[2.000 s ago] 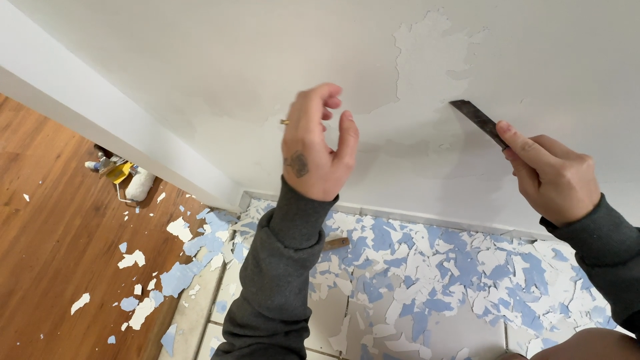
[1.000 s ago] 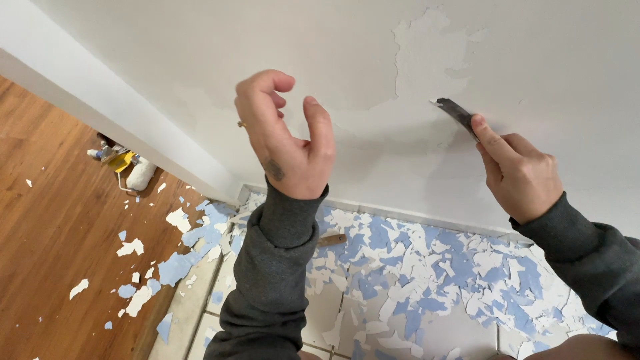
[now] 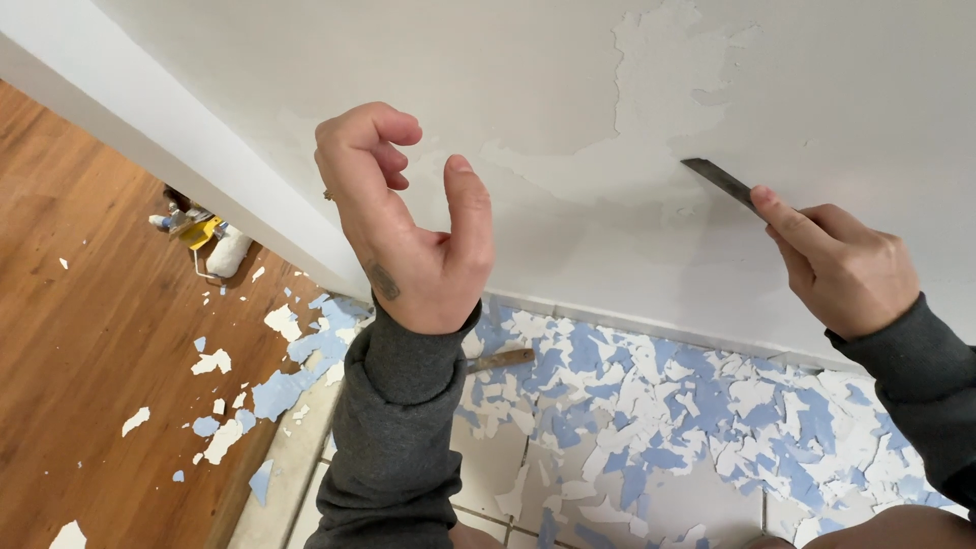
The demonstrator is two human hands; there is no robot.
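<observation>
My right hand (image 3: 846,263) grips a dark flat scraper blade (image 3: 720,181), whose far end is at the wall beside a patch of peeled paint (image 3: 667,84). My left hand (image 3: 412,221) is raised in front of the wall (image 3: 526,69) with its fingers curled and thumb apart, holding nothing. Ragged paint edges run around the patch and down to the left. White and blue paint flakes (image 3: 709,404) lie thickly on the tiles along the wall's foot. A wooden tool handle (image 3: 503,360) sticks out from behind my left sleeve; the rest of that tool is hidden.
A white wall end (image 3: 221,145) stands at the left. Beyond it, a paint roller (image 3: 229,252) and a yellow item (image 3: 200,232) lie on the wood floor (image 3: 84,320). More flakes are scattered there and across the stone threshold (image 3: 286,465).
Compared with one second ago, the scraper is held at a different angle, with more of its flat length showing. My left hand has moved left since two seconds ago.
</observation>
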